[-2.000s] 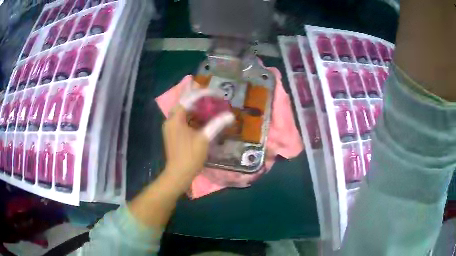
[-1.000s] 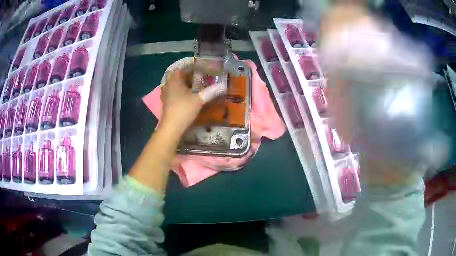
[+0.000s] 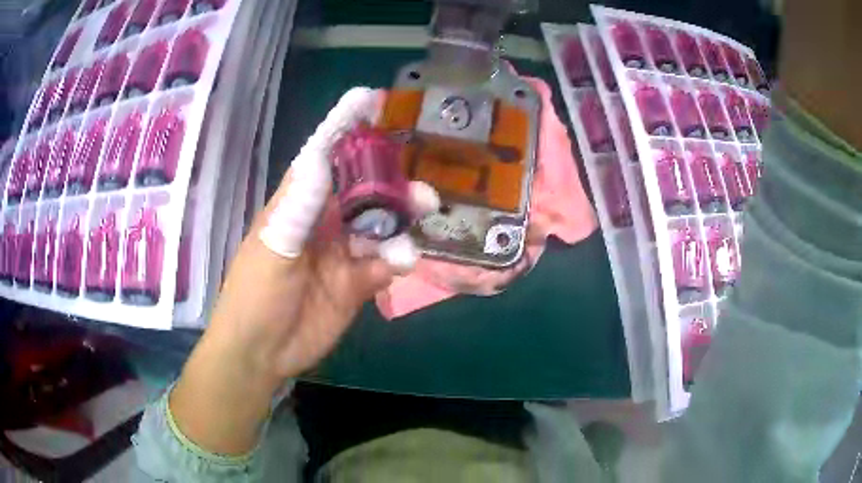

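A glossy magenta-pink bottle (image 3: 367, 168) is in my left hand (image 3: 307, 255), its dark base end with a pale round centre turned toward me. White finger cots cover my left fingertips. The bottle is held left of the press base (image 3: 454, 247) and partly hides it. The silver locating fixture (image 3: 456, 113) sits between orange pads (image 3: 506, 170) and shows no bottle on it. The press head's lower part (image 3: 465, 36) is above it at the top edge. My right hand is cut off by the frame; only the wrist and grey-green sleeve show at right.
A stack of white blister trays (image 3: 180, 212) with pink bottles stands at left. Another stack (image 3: 666, 316) leans at right, partly behind the right sleeve. A salmon-pink cloth (image 3: 567, 203) lies under the press base on the dark green mat (image 3: 491, 344).
My left hand has moved from under the press head toward me, with the bottle now clearly visible in it. The blurred right hand has risen out of view. The camera view has shifted.
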